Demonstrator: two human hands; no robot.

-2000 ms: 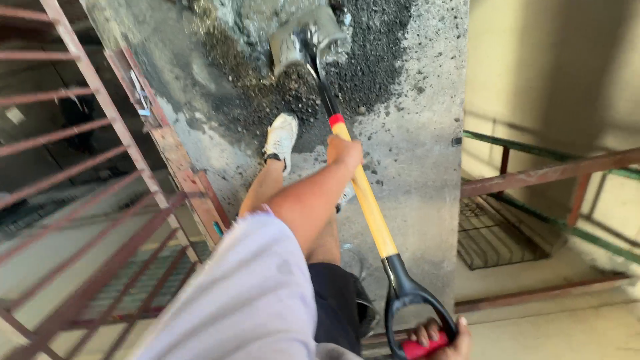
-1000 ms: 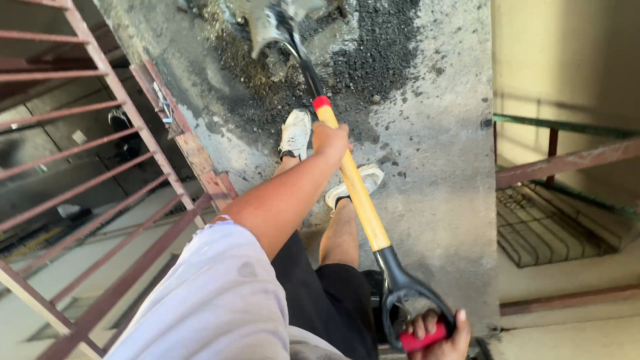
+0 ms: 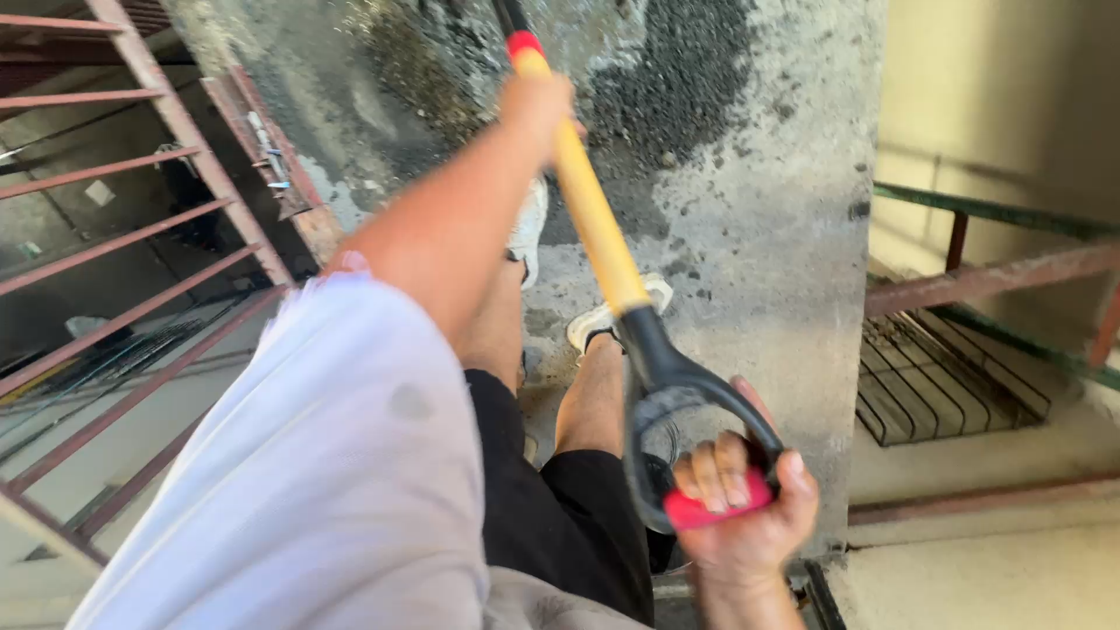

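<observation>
My left hand (image 3: 538,109) grips the yellow shaft of a shovel (image 3: 599,223) just below its red collar. The fingers of my right hand (image 3: 744,499) are wrapped round the red grip of the black D-handle, at the lower right. The blade lies beyond the top edge of the view. Around the upper shaft, wet grey cement mix (image 3: 577,35) and dark gravel (image 3: 691,70) cover part of the concrete slab. My white shoes (image 3: 604,319) stand on the slab behind the gravel, one partly hidden by my left forearm and the shaft.
A reddish metal railing (image 3: 179,122) runs along the left side, with a lower level visible through its bars. At the right, past the slab's edge (image 3: 862,350), are a rusty rail (image 3: 989,280), a green rail (image 3: 989,210) and a black wire rack (image 3: 954,385).
The shovel's blade, over the wet mix in the earlier frames, has gone out of view at the top. Both hands have kept their hold on the shovel.
</observation>
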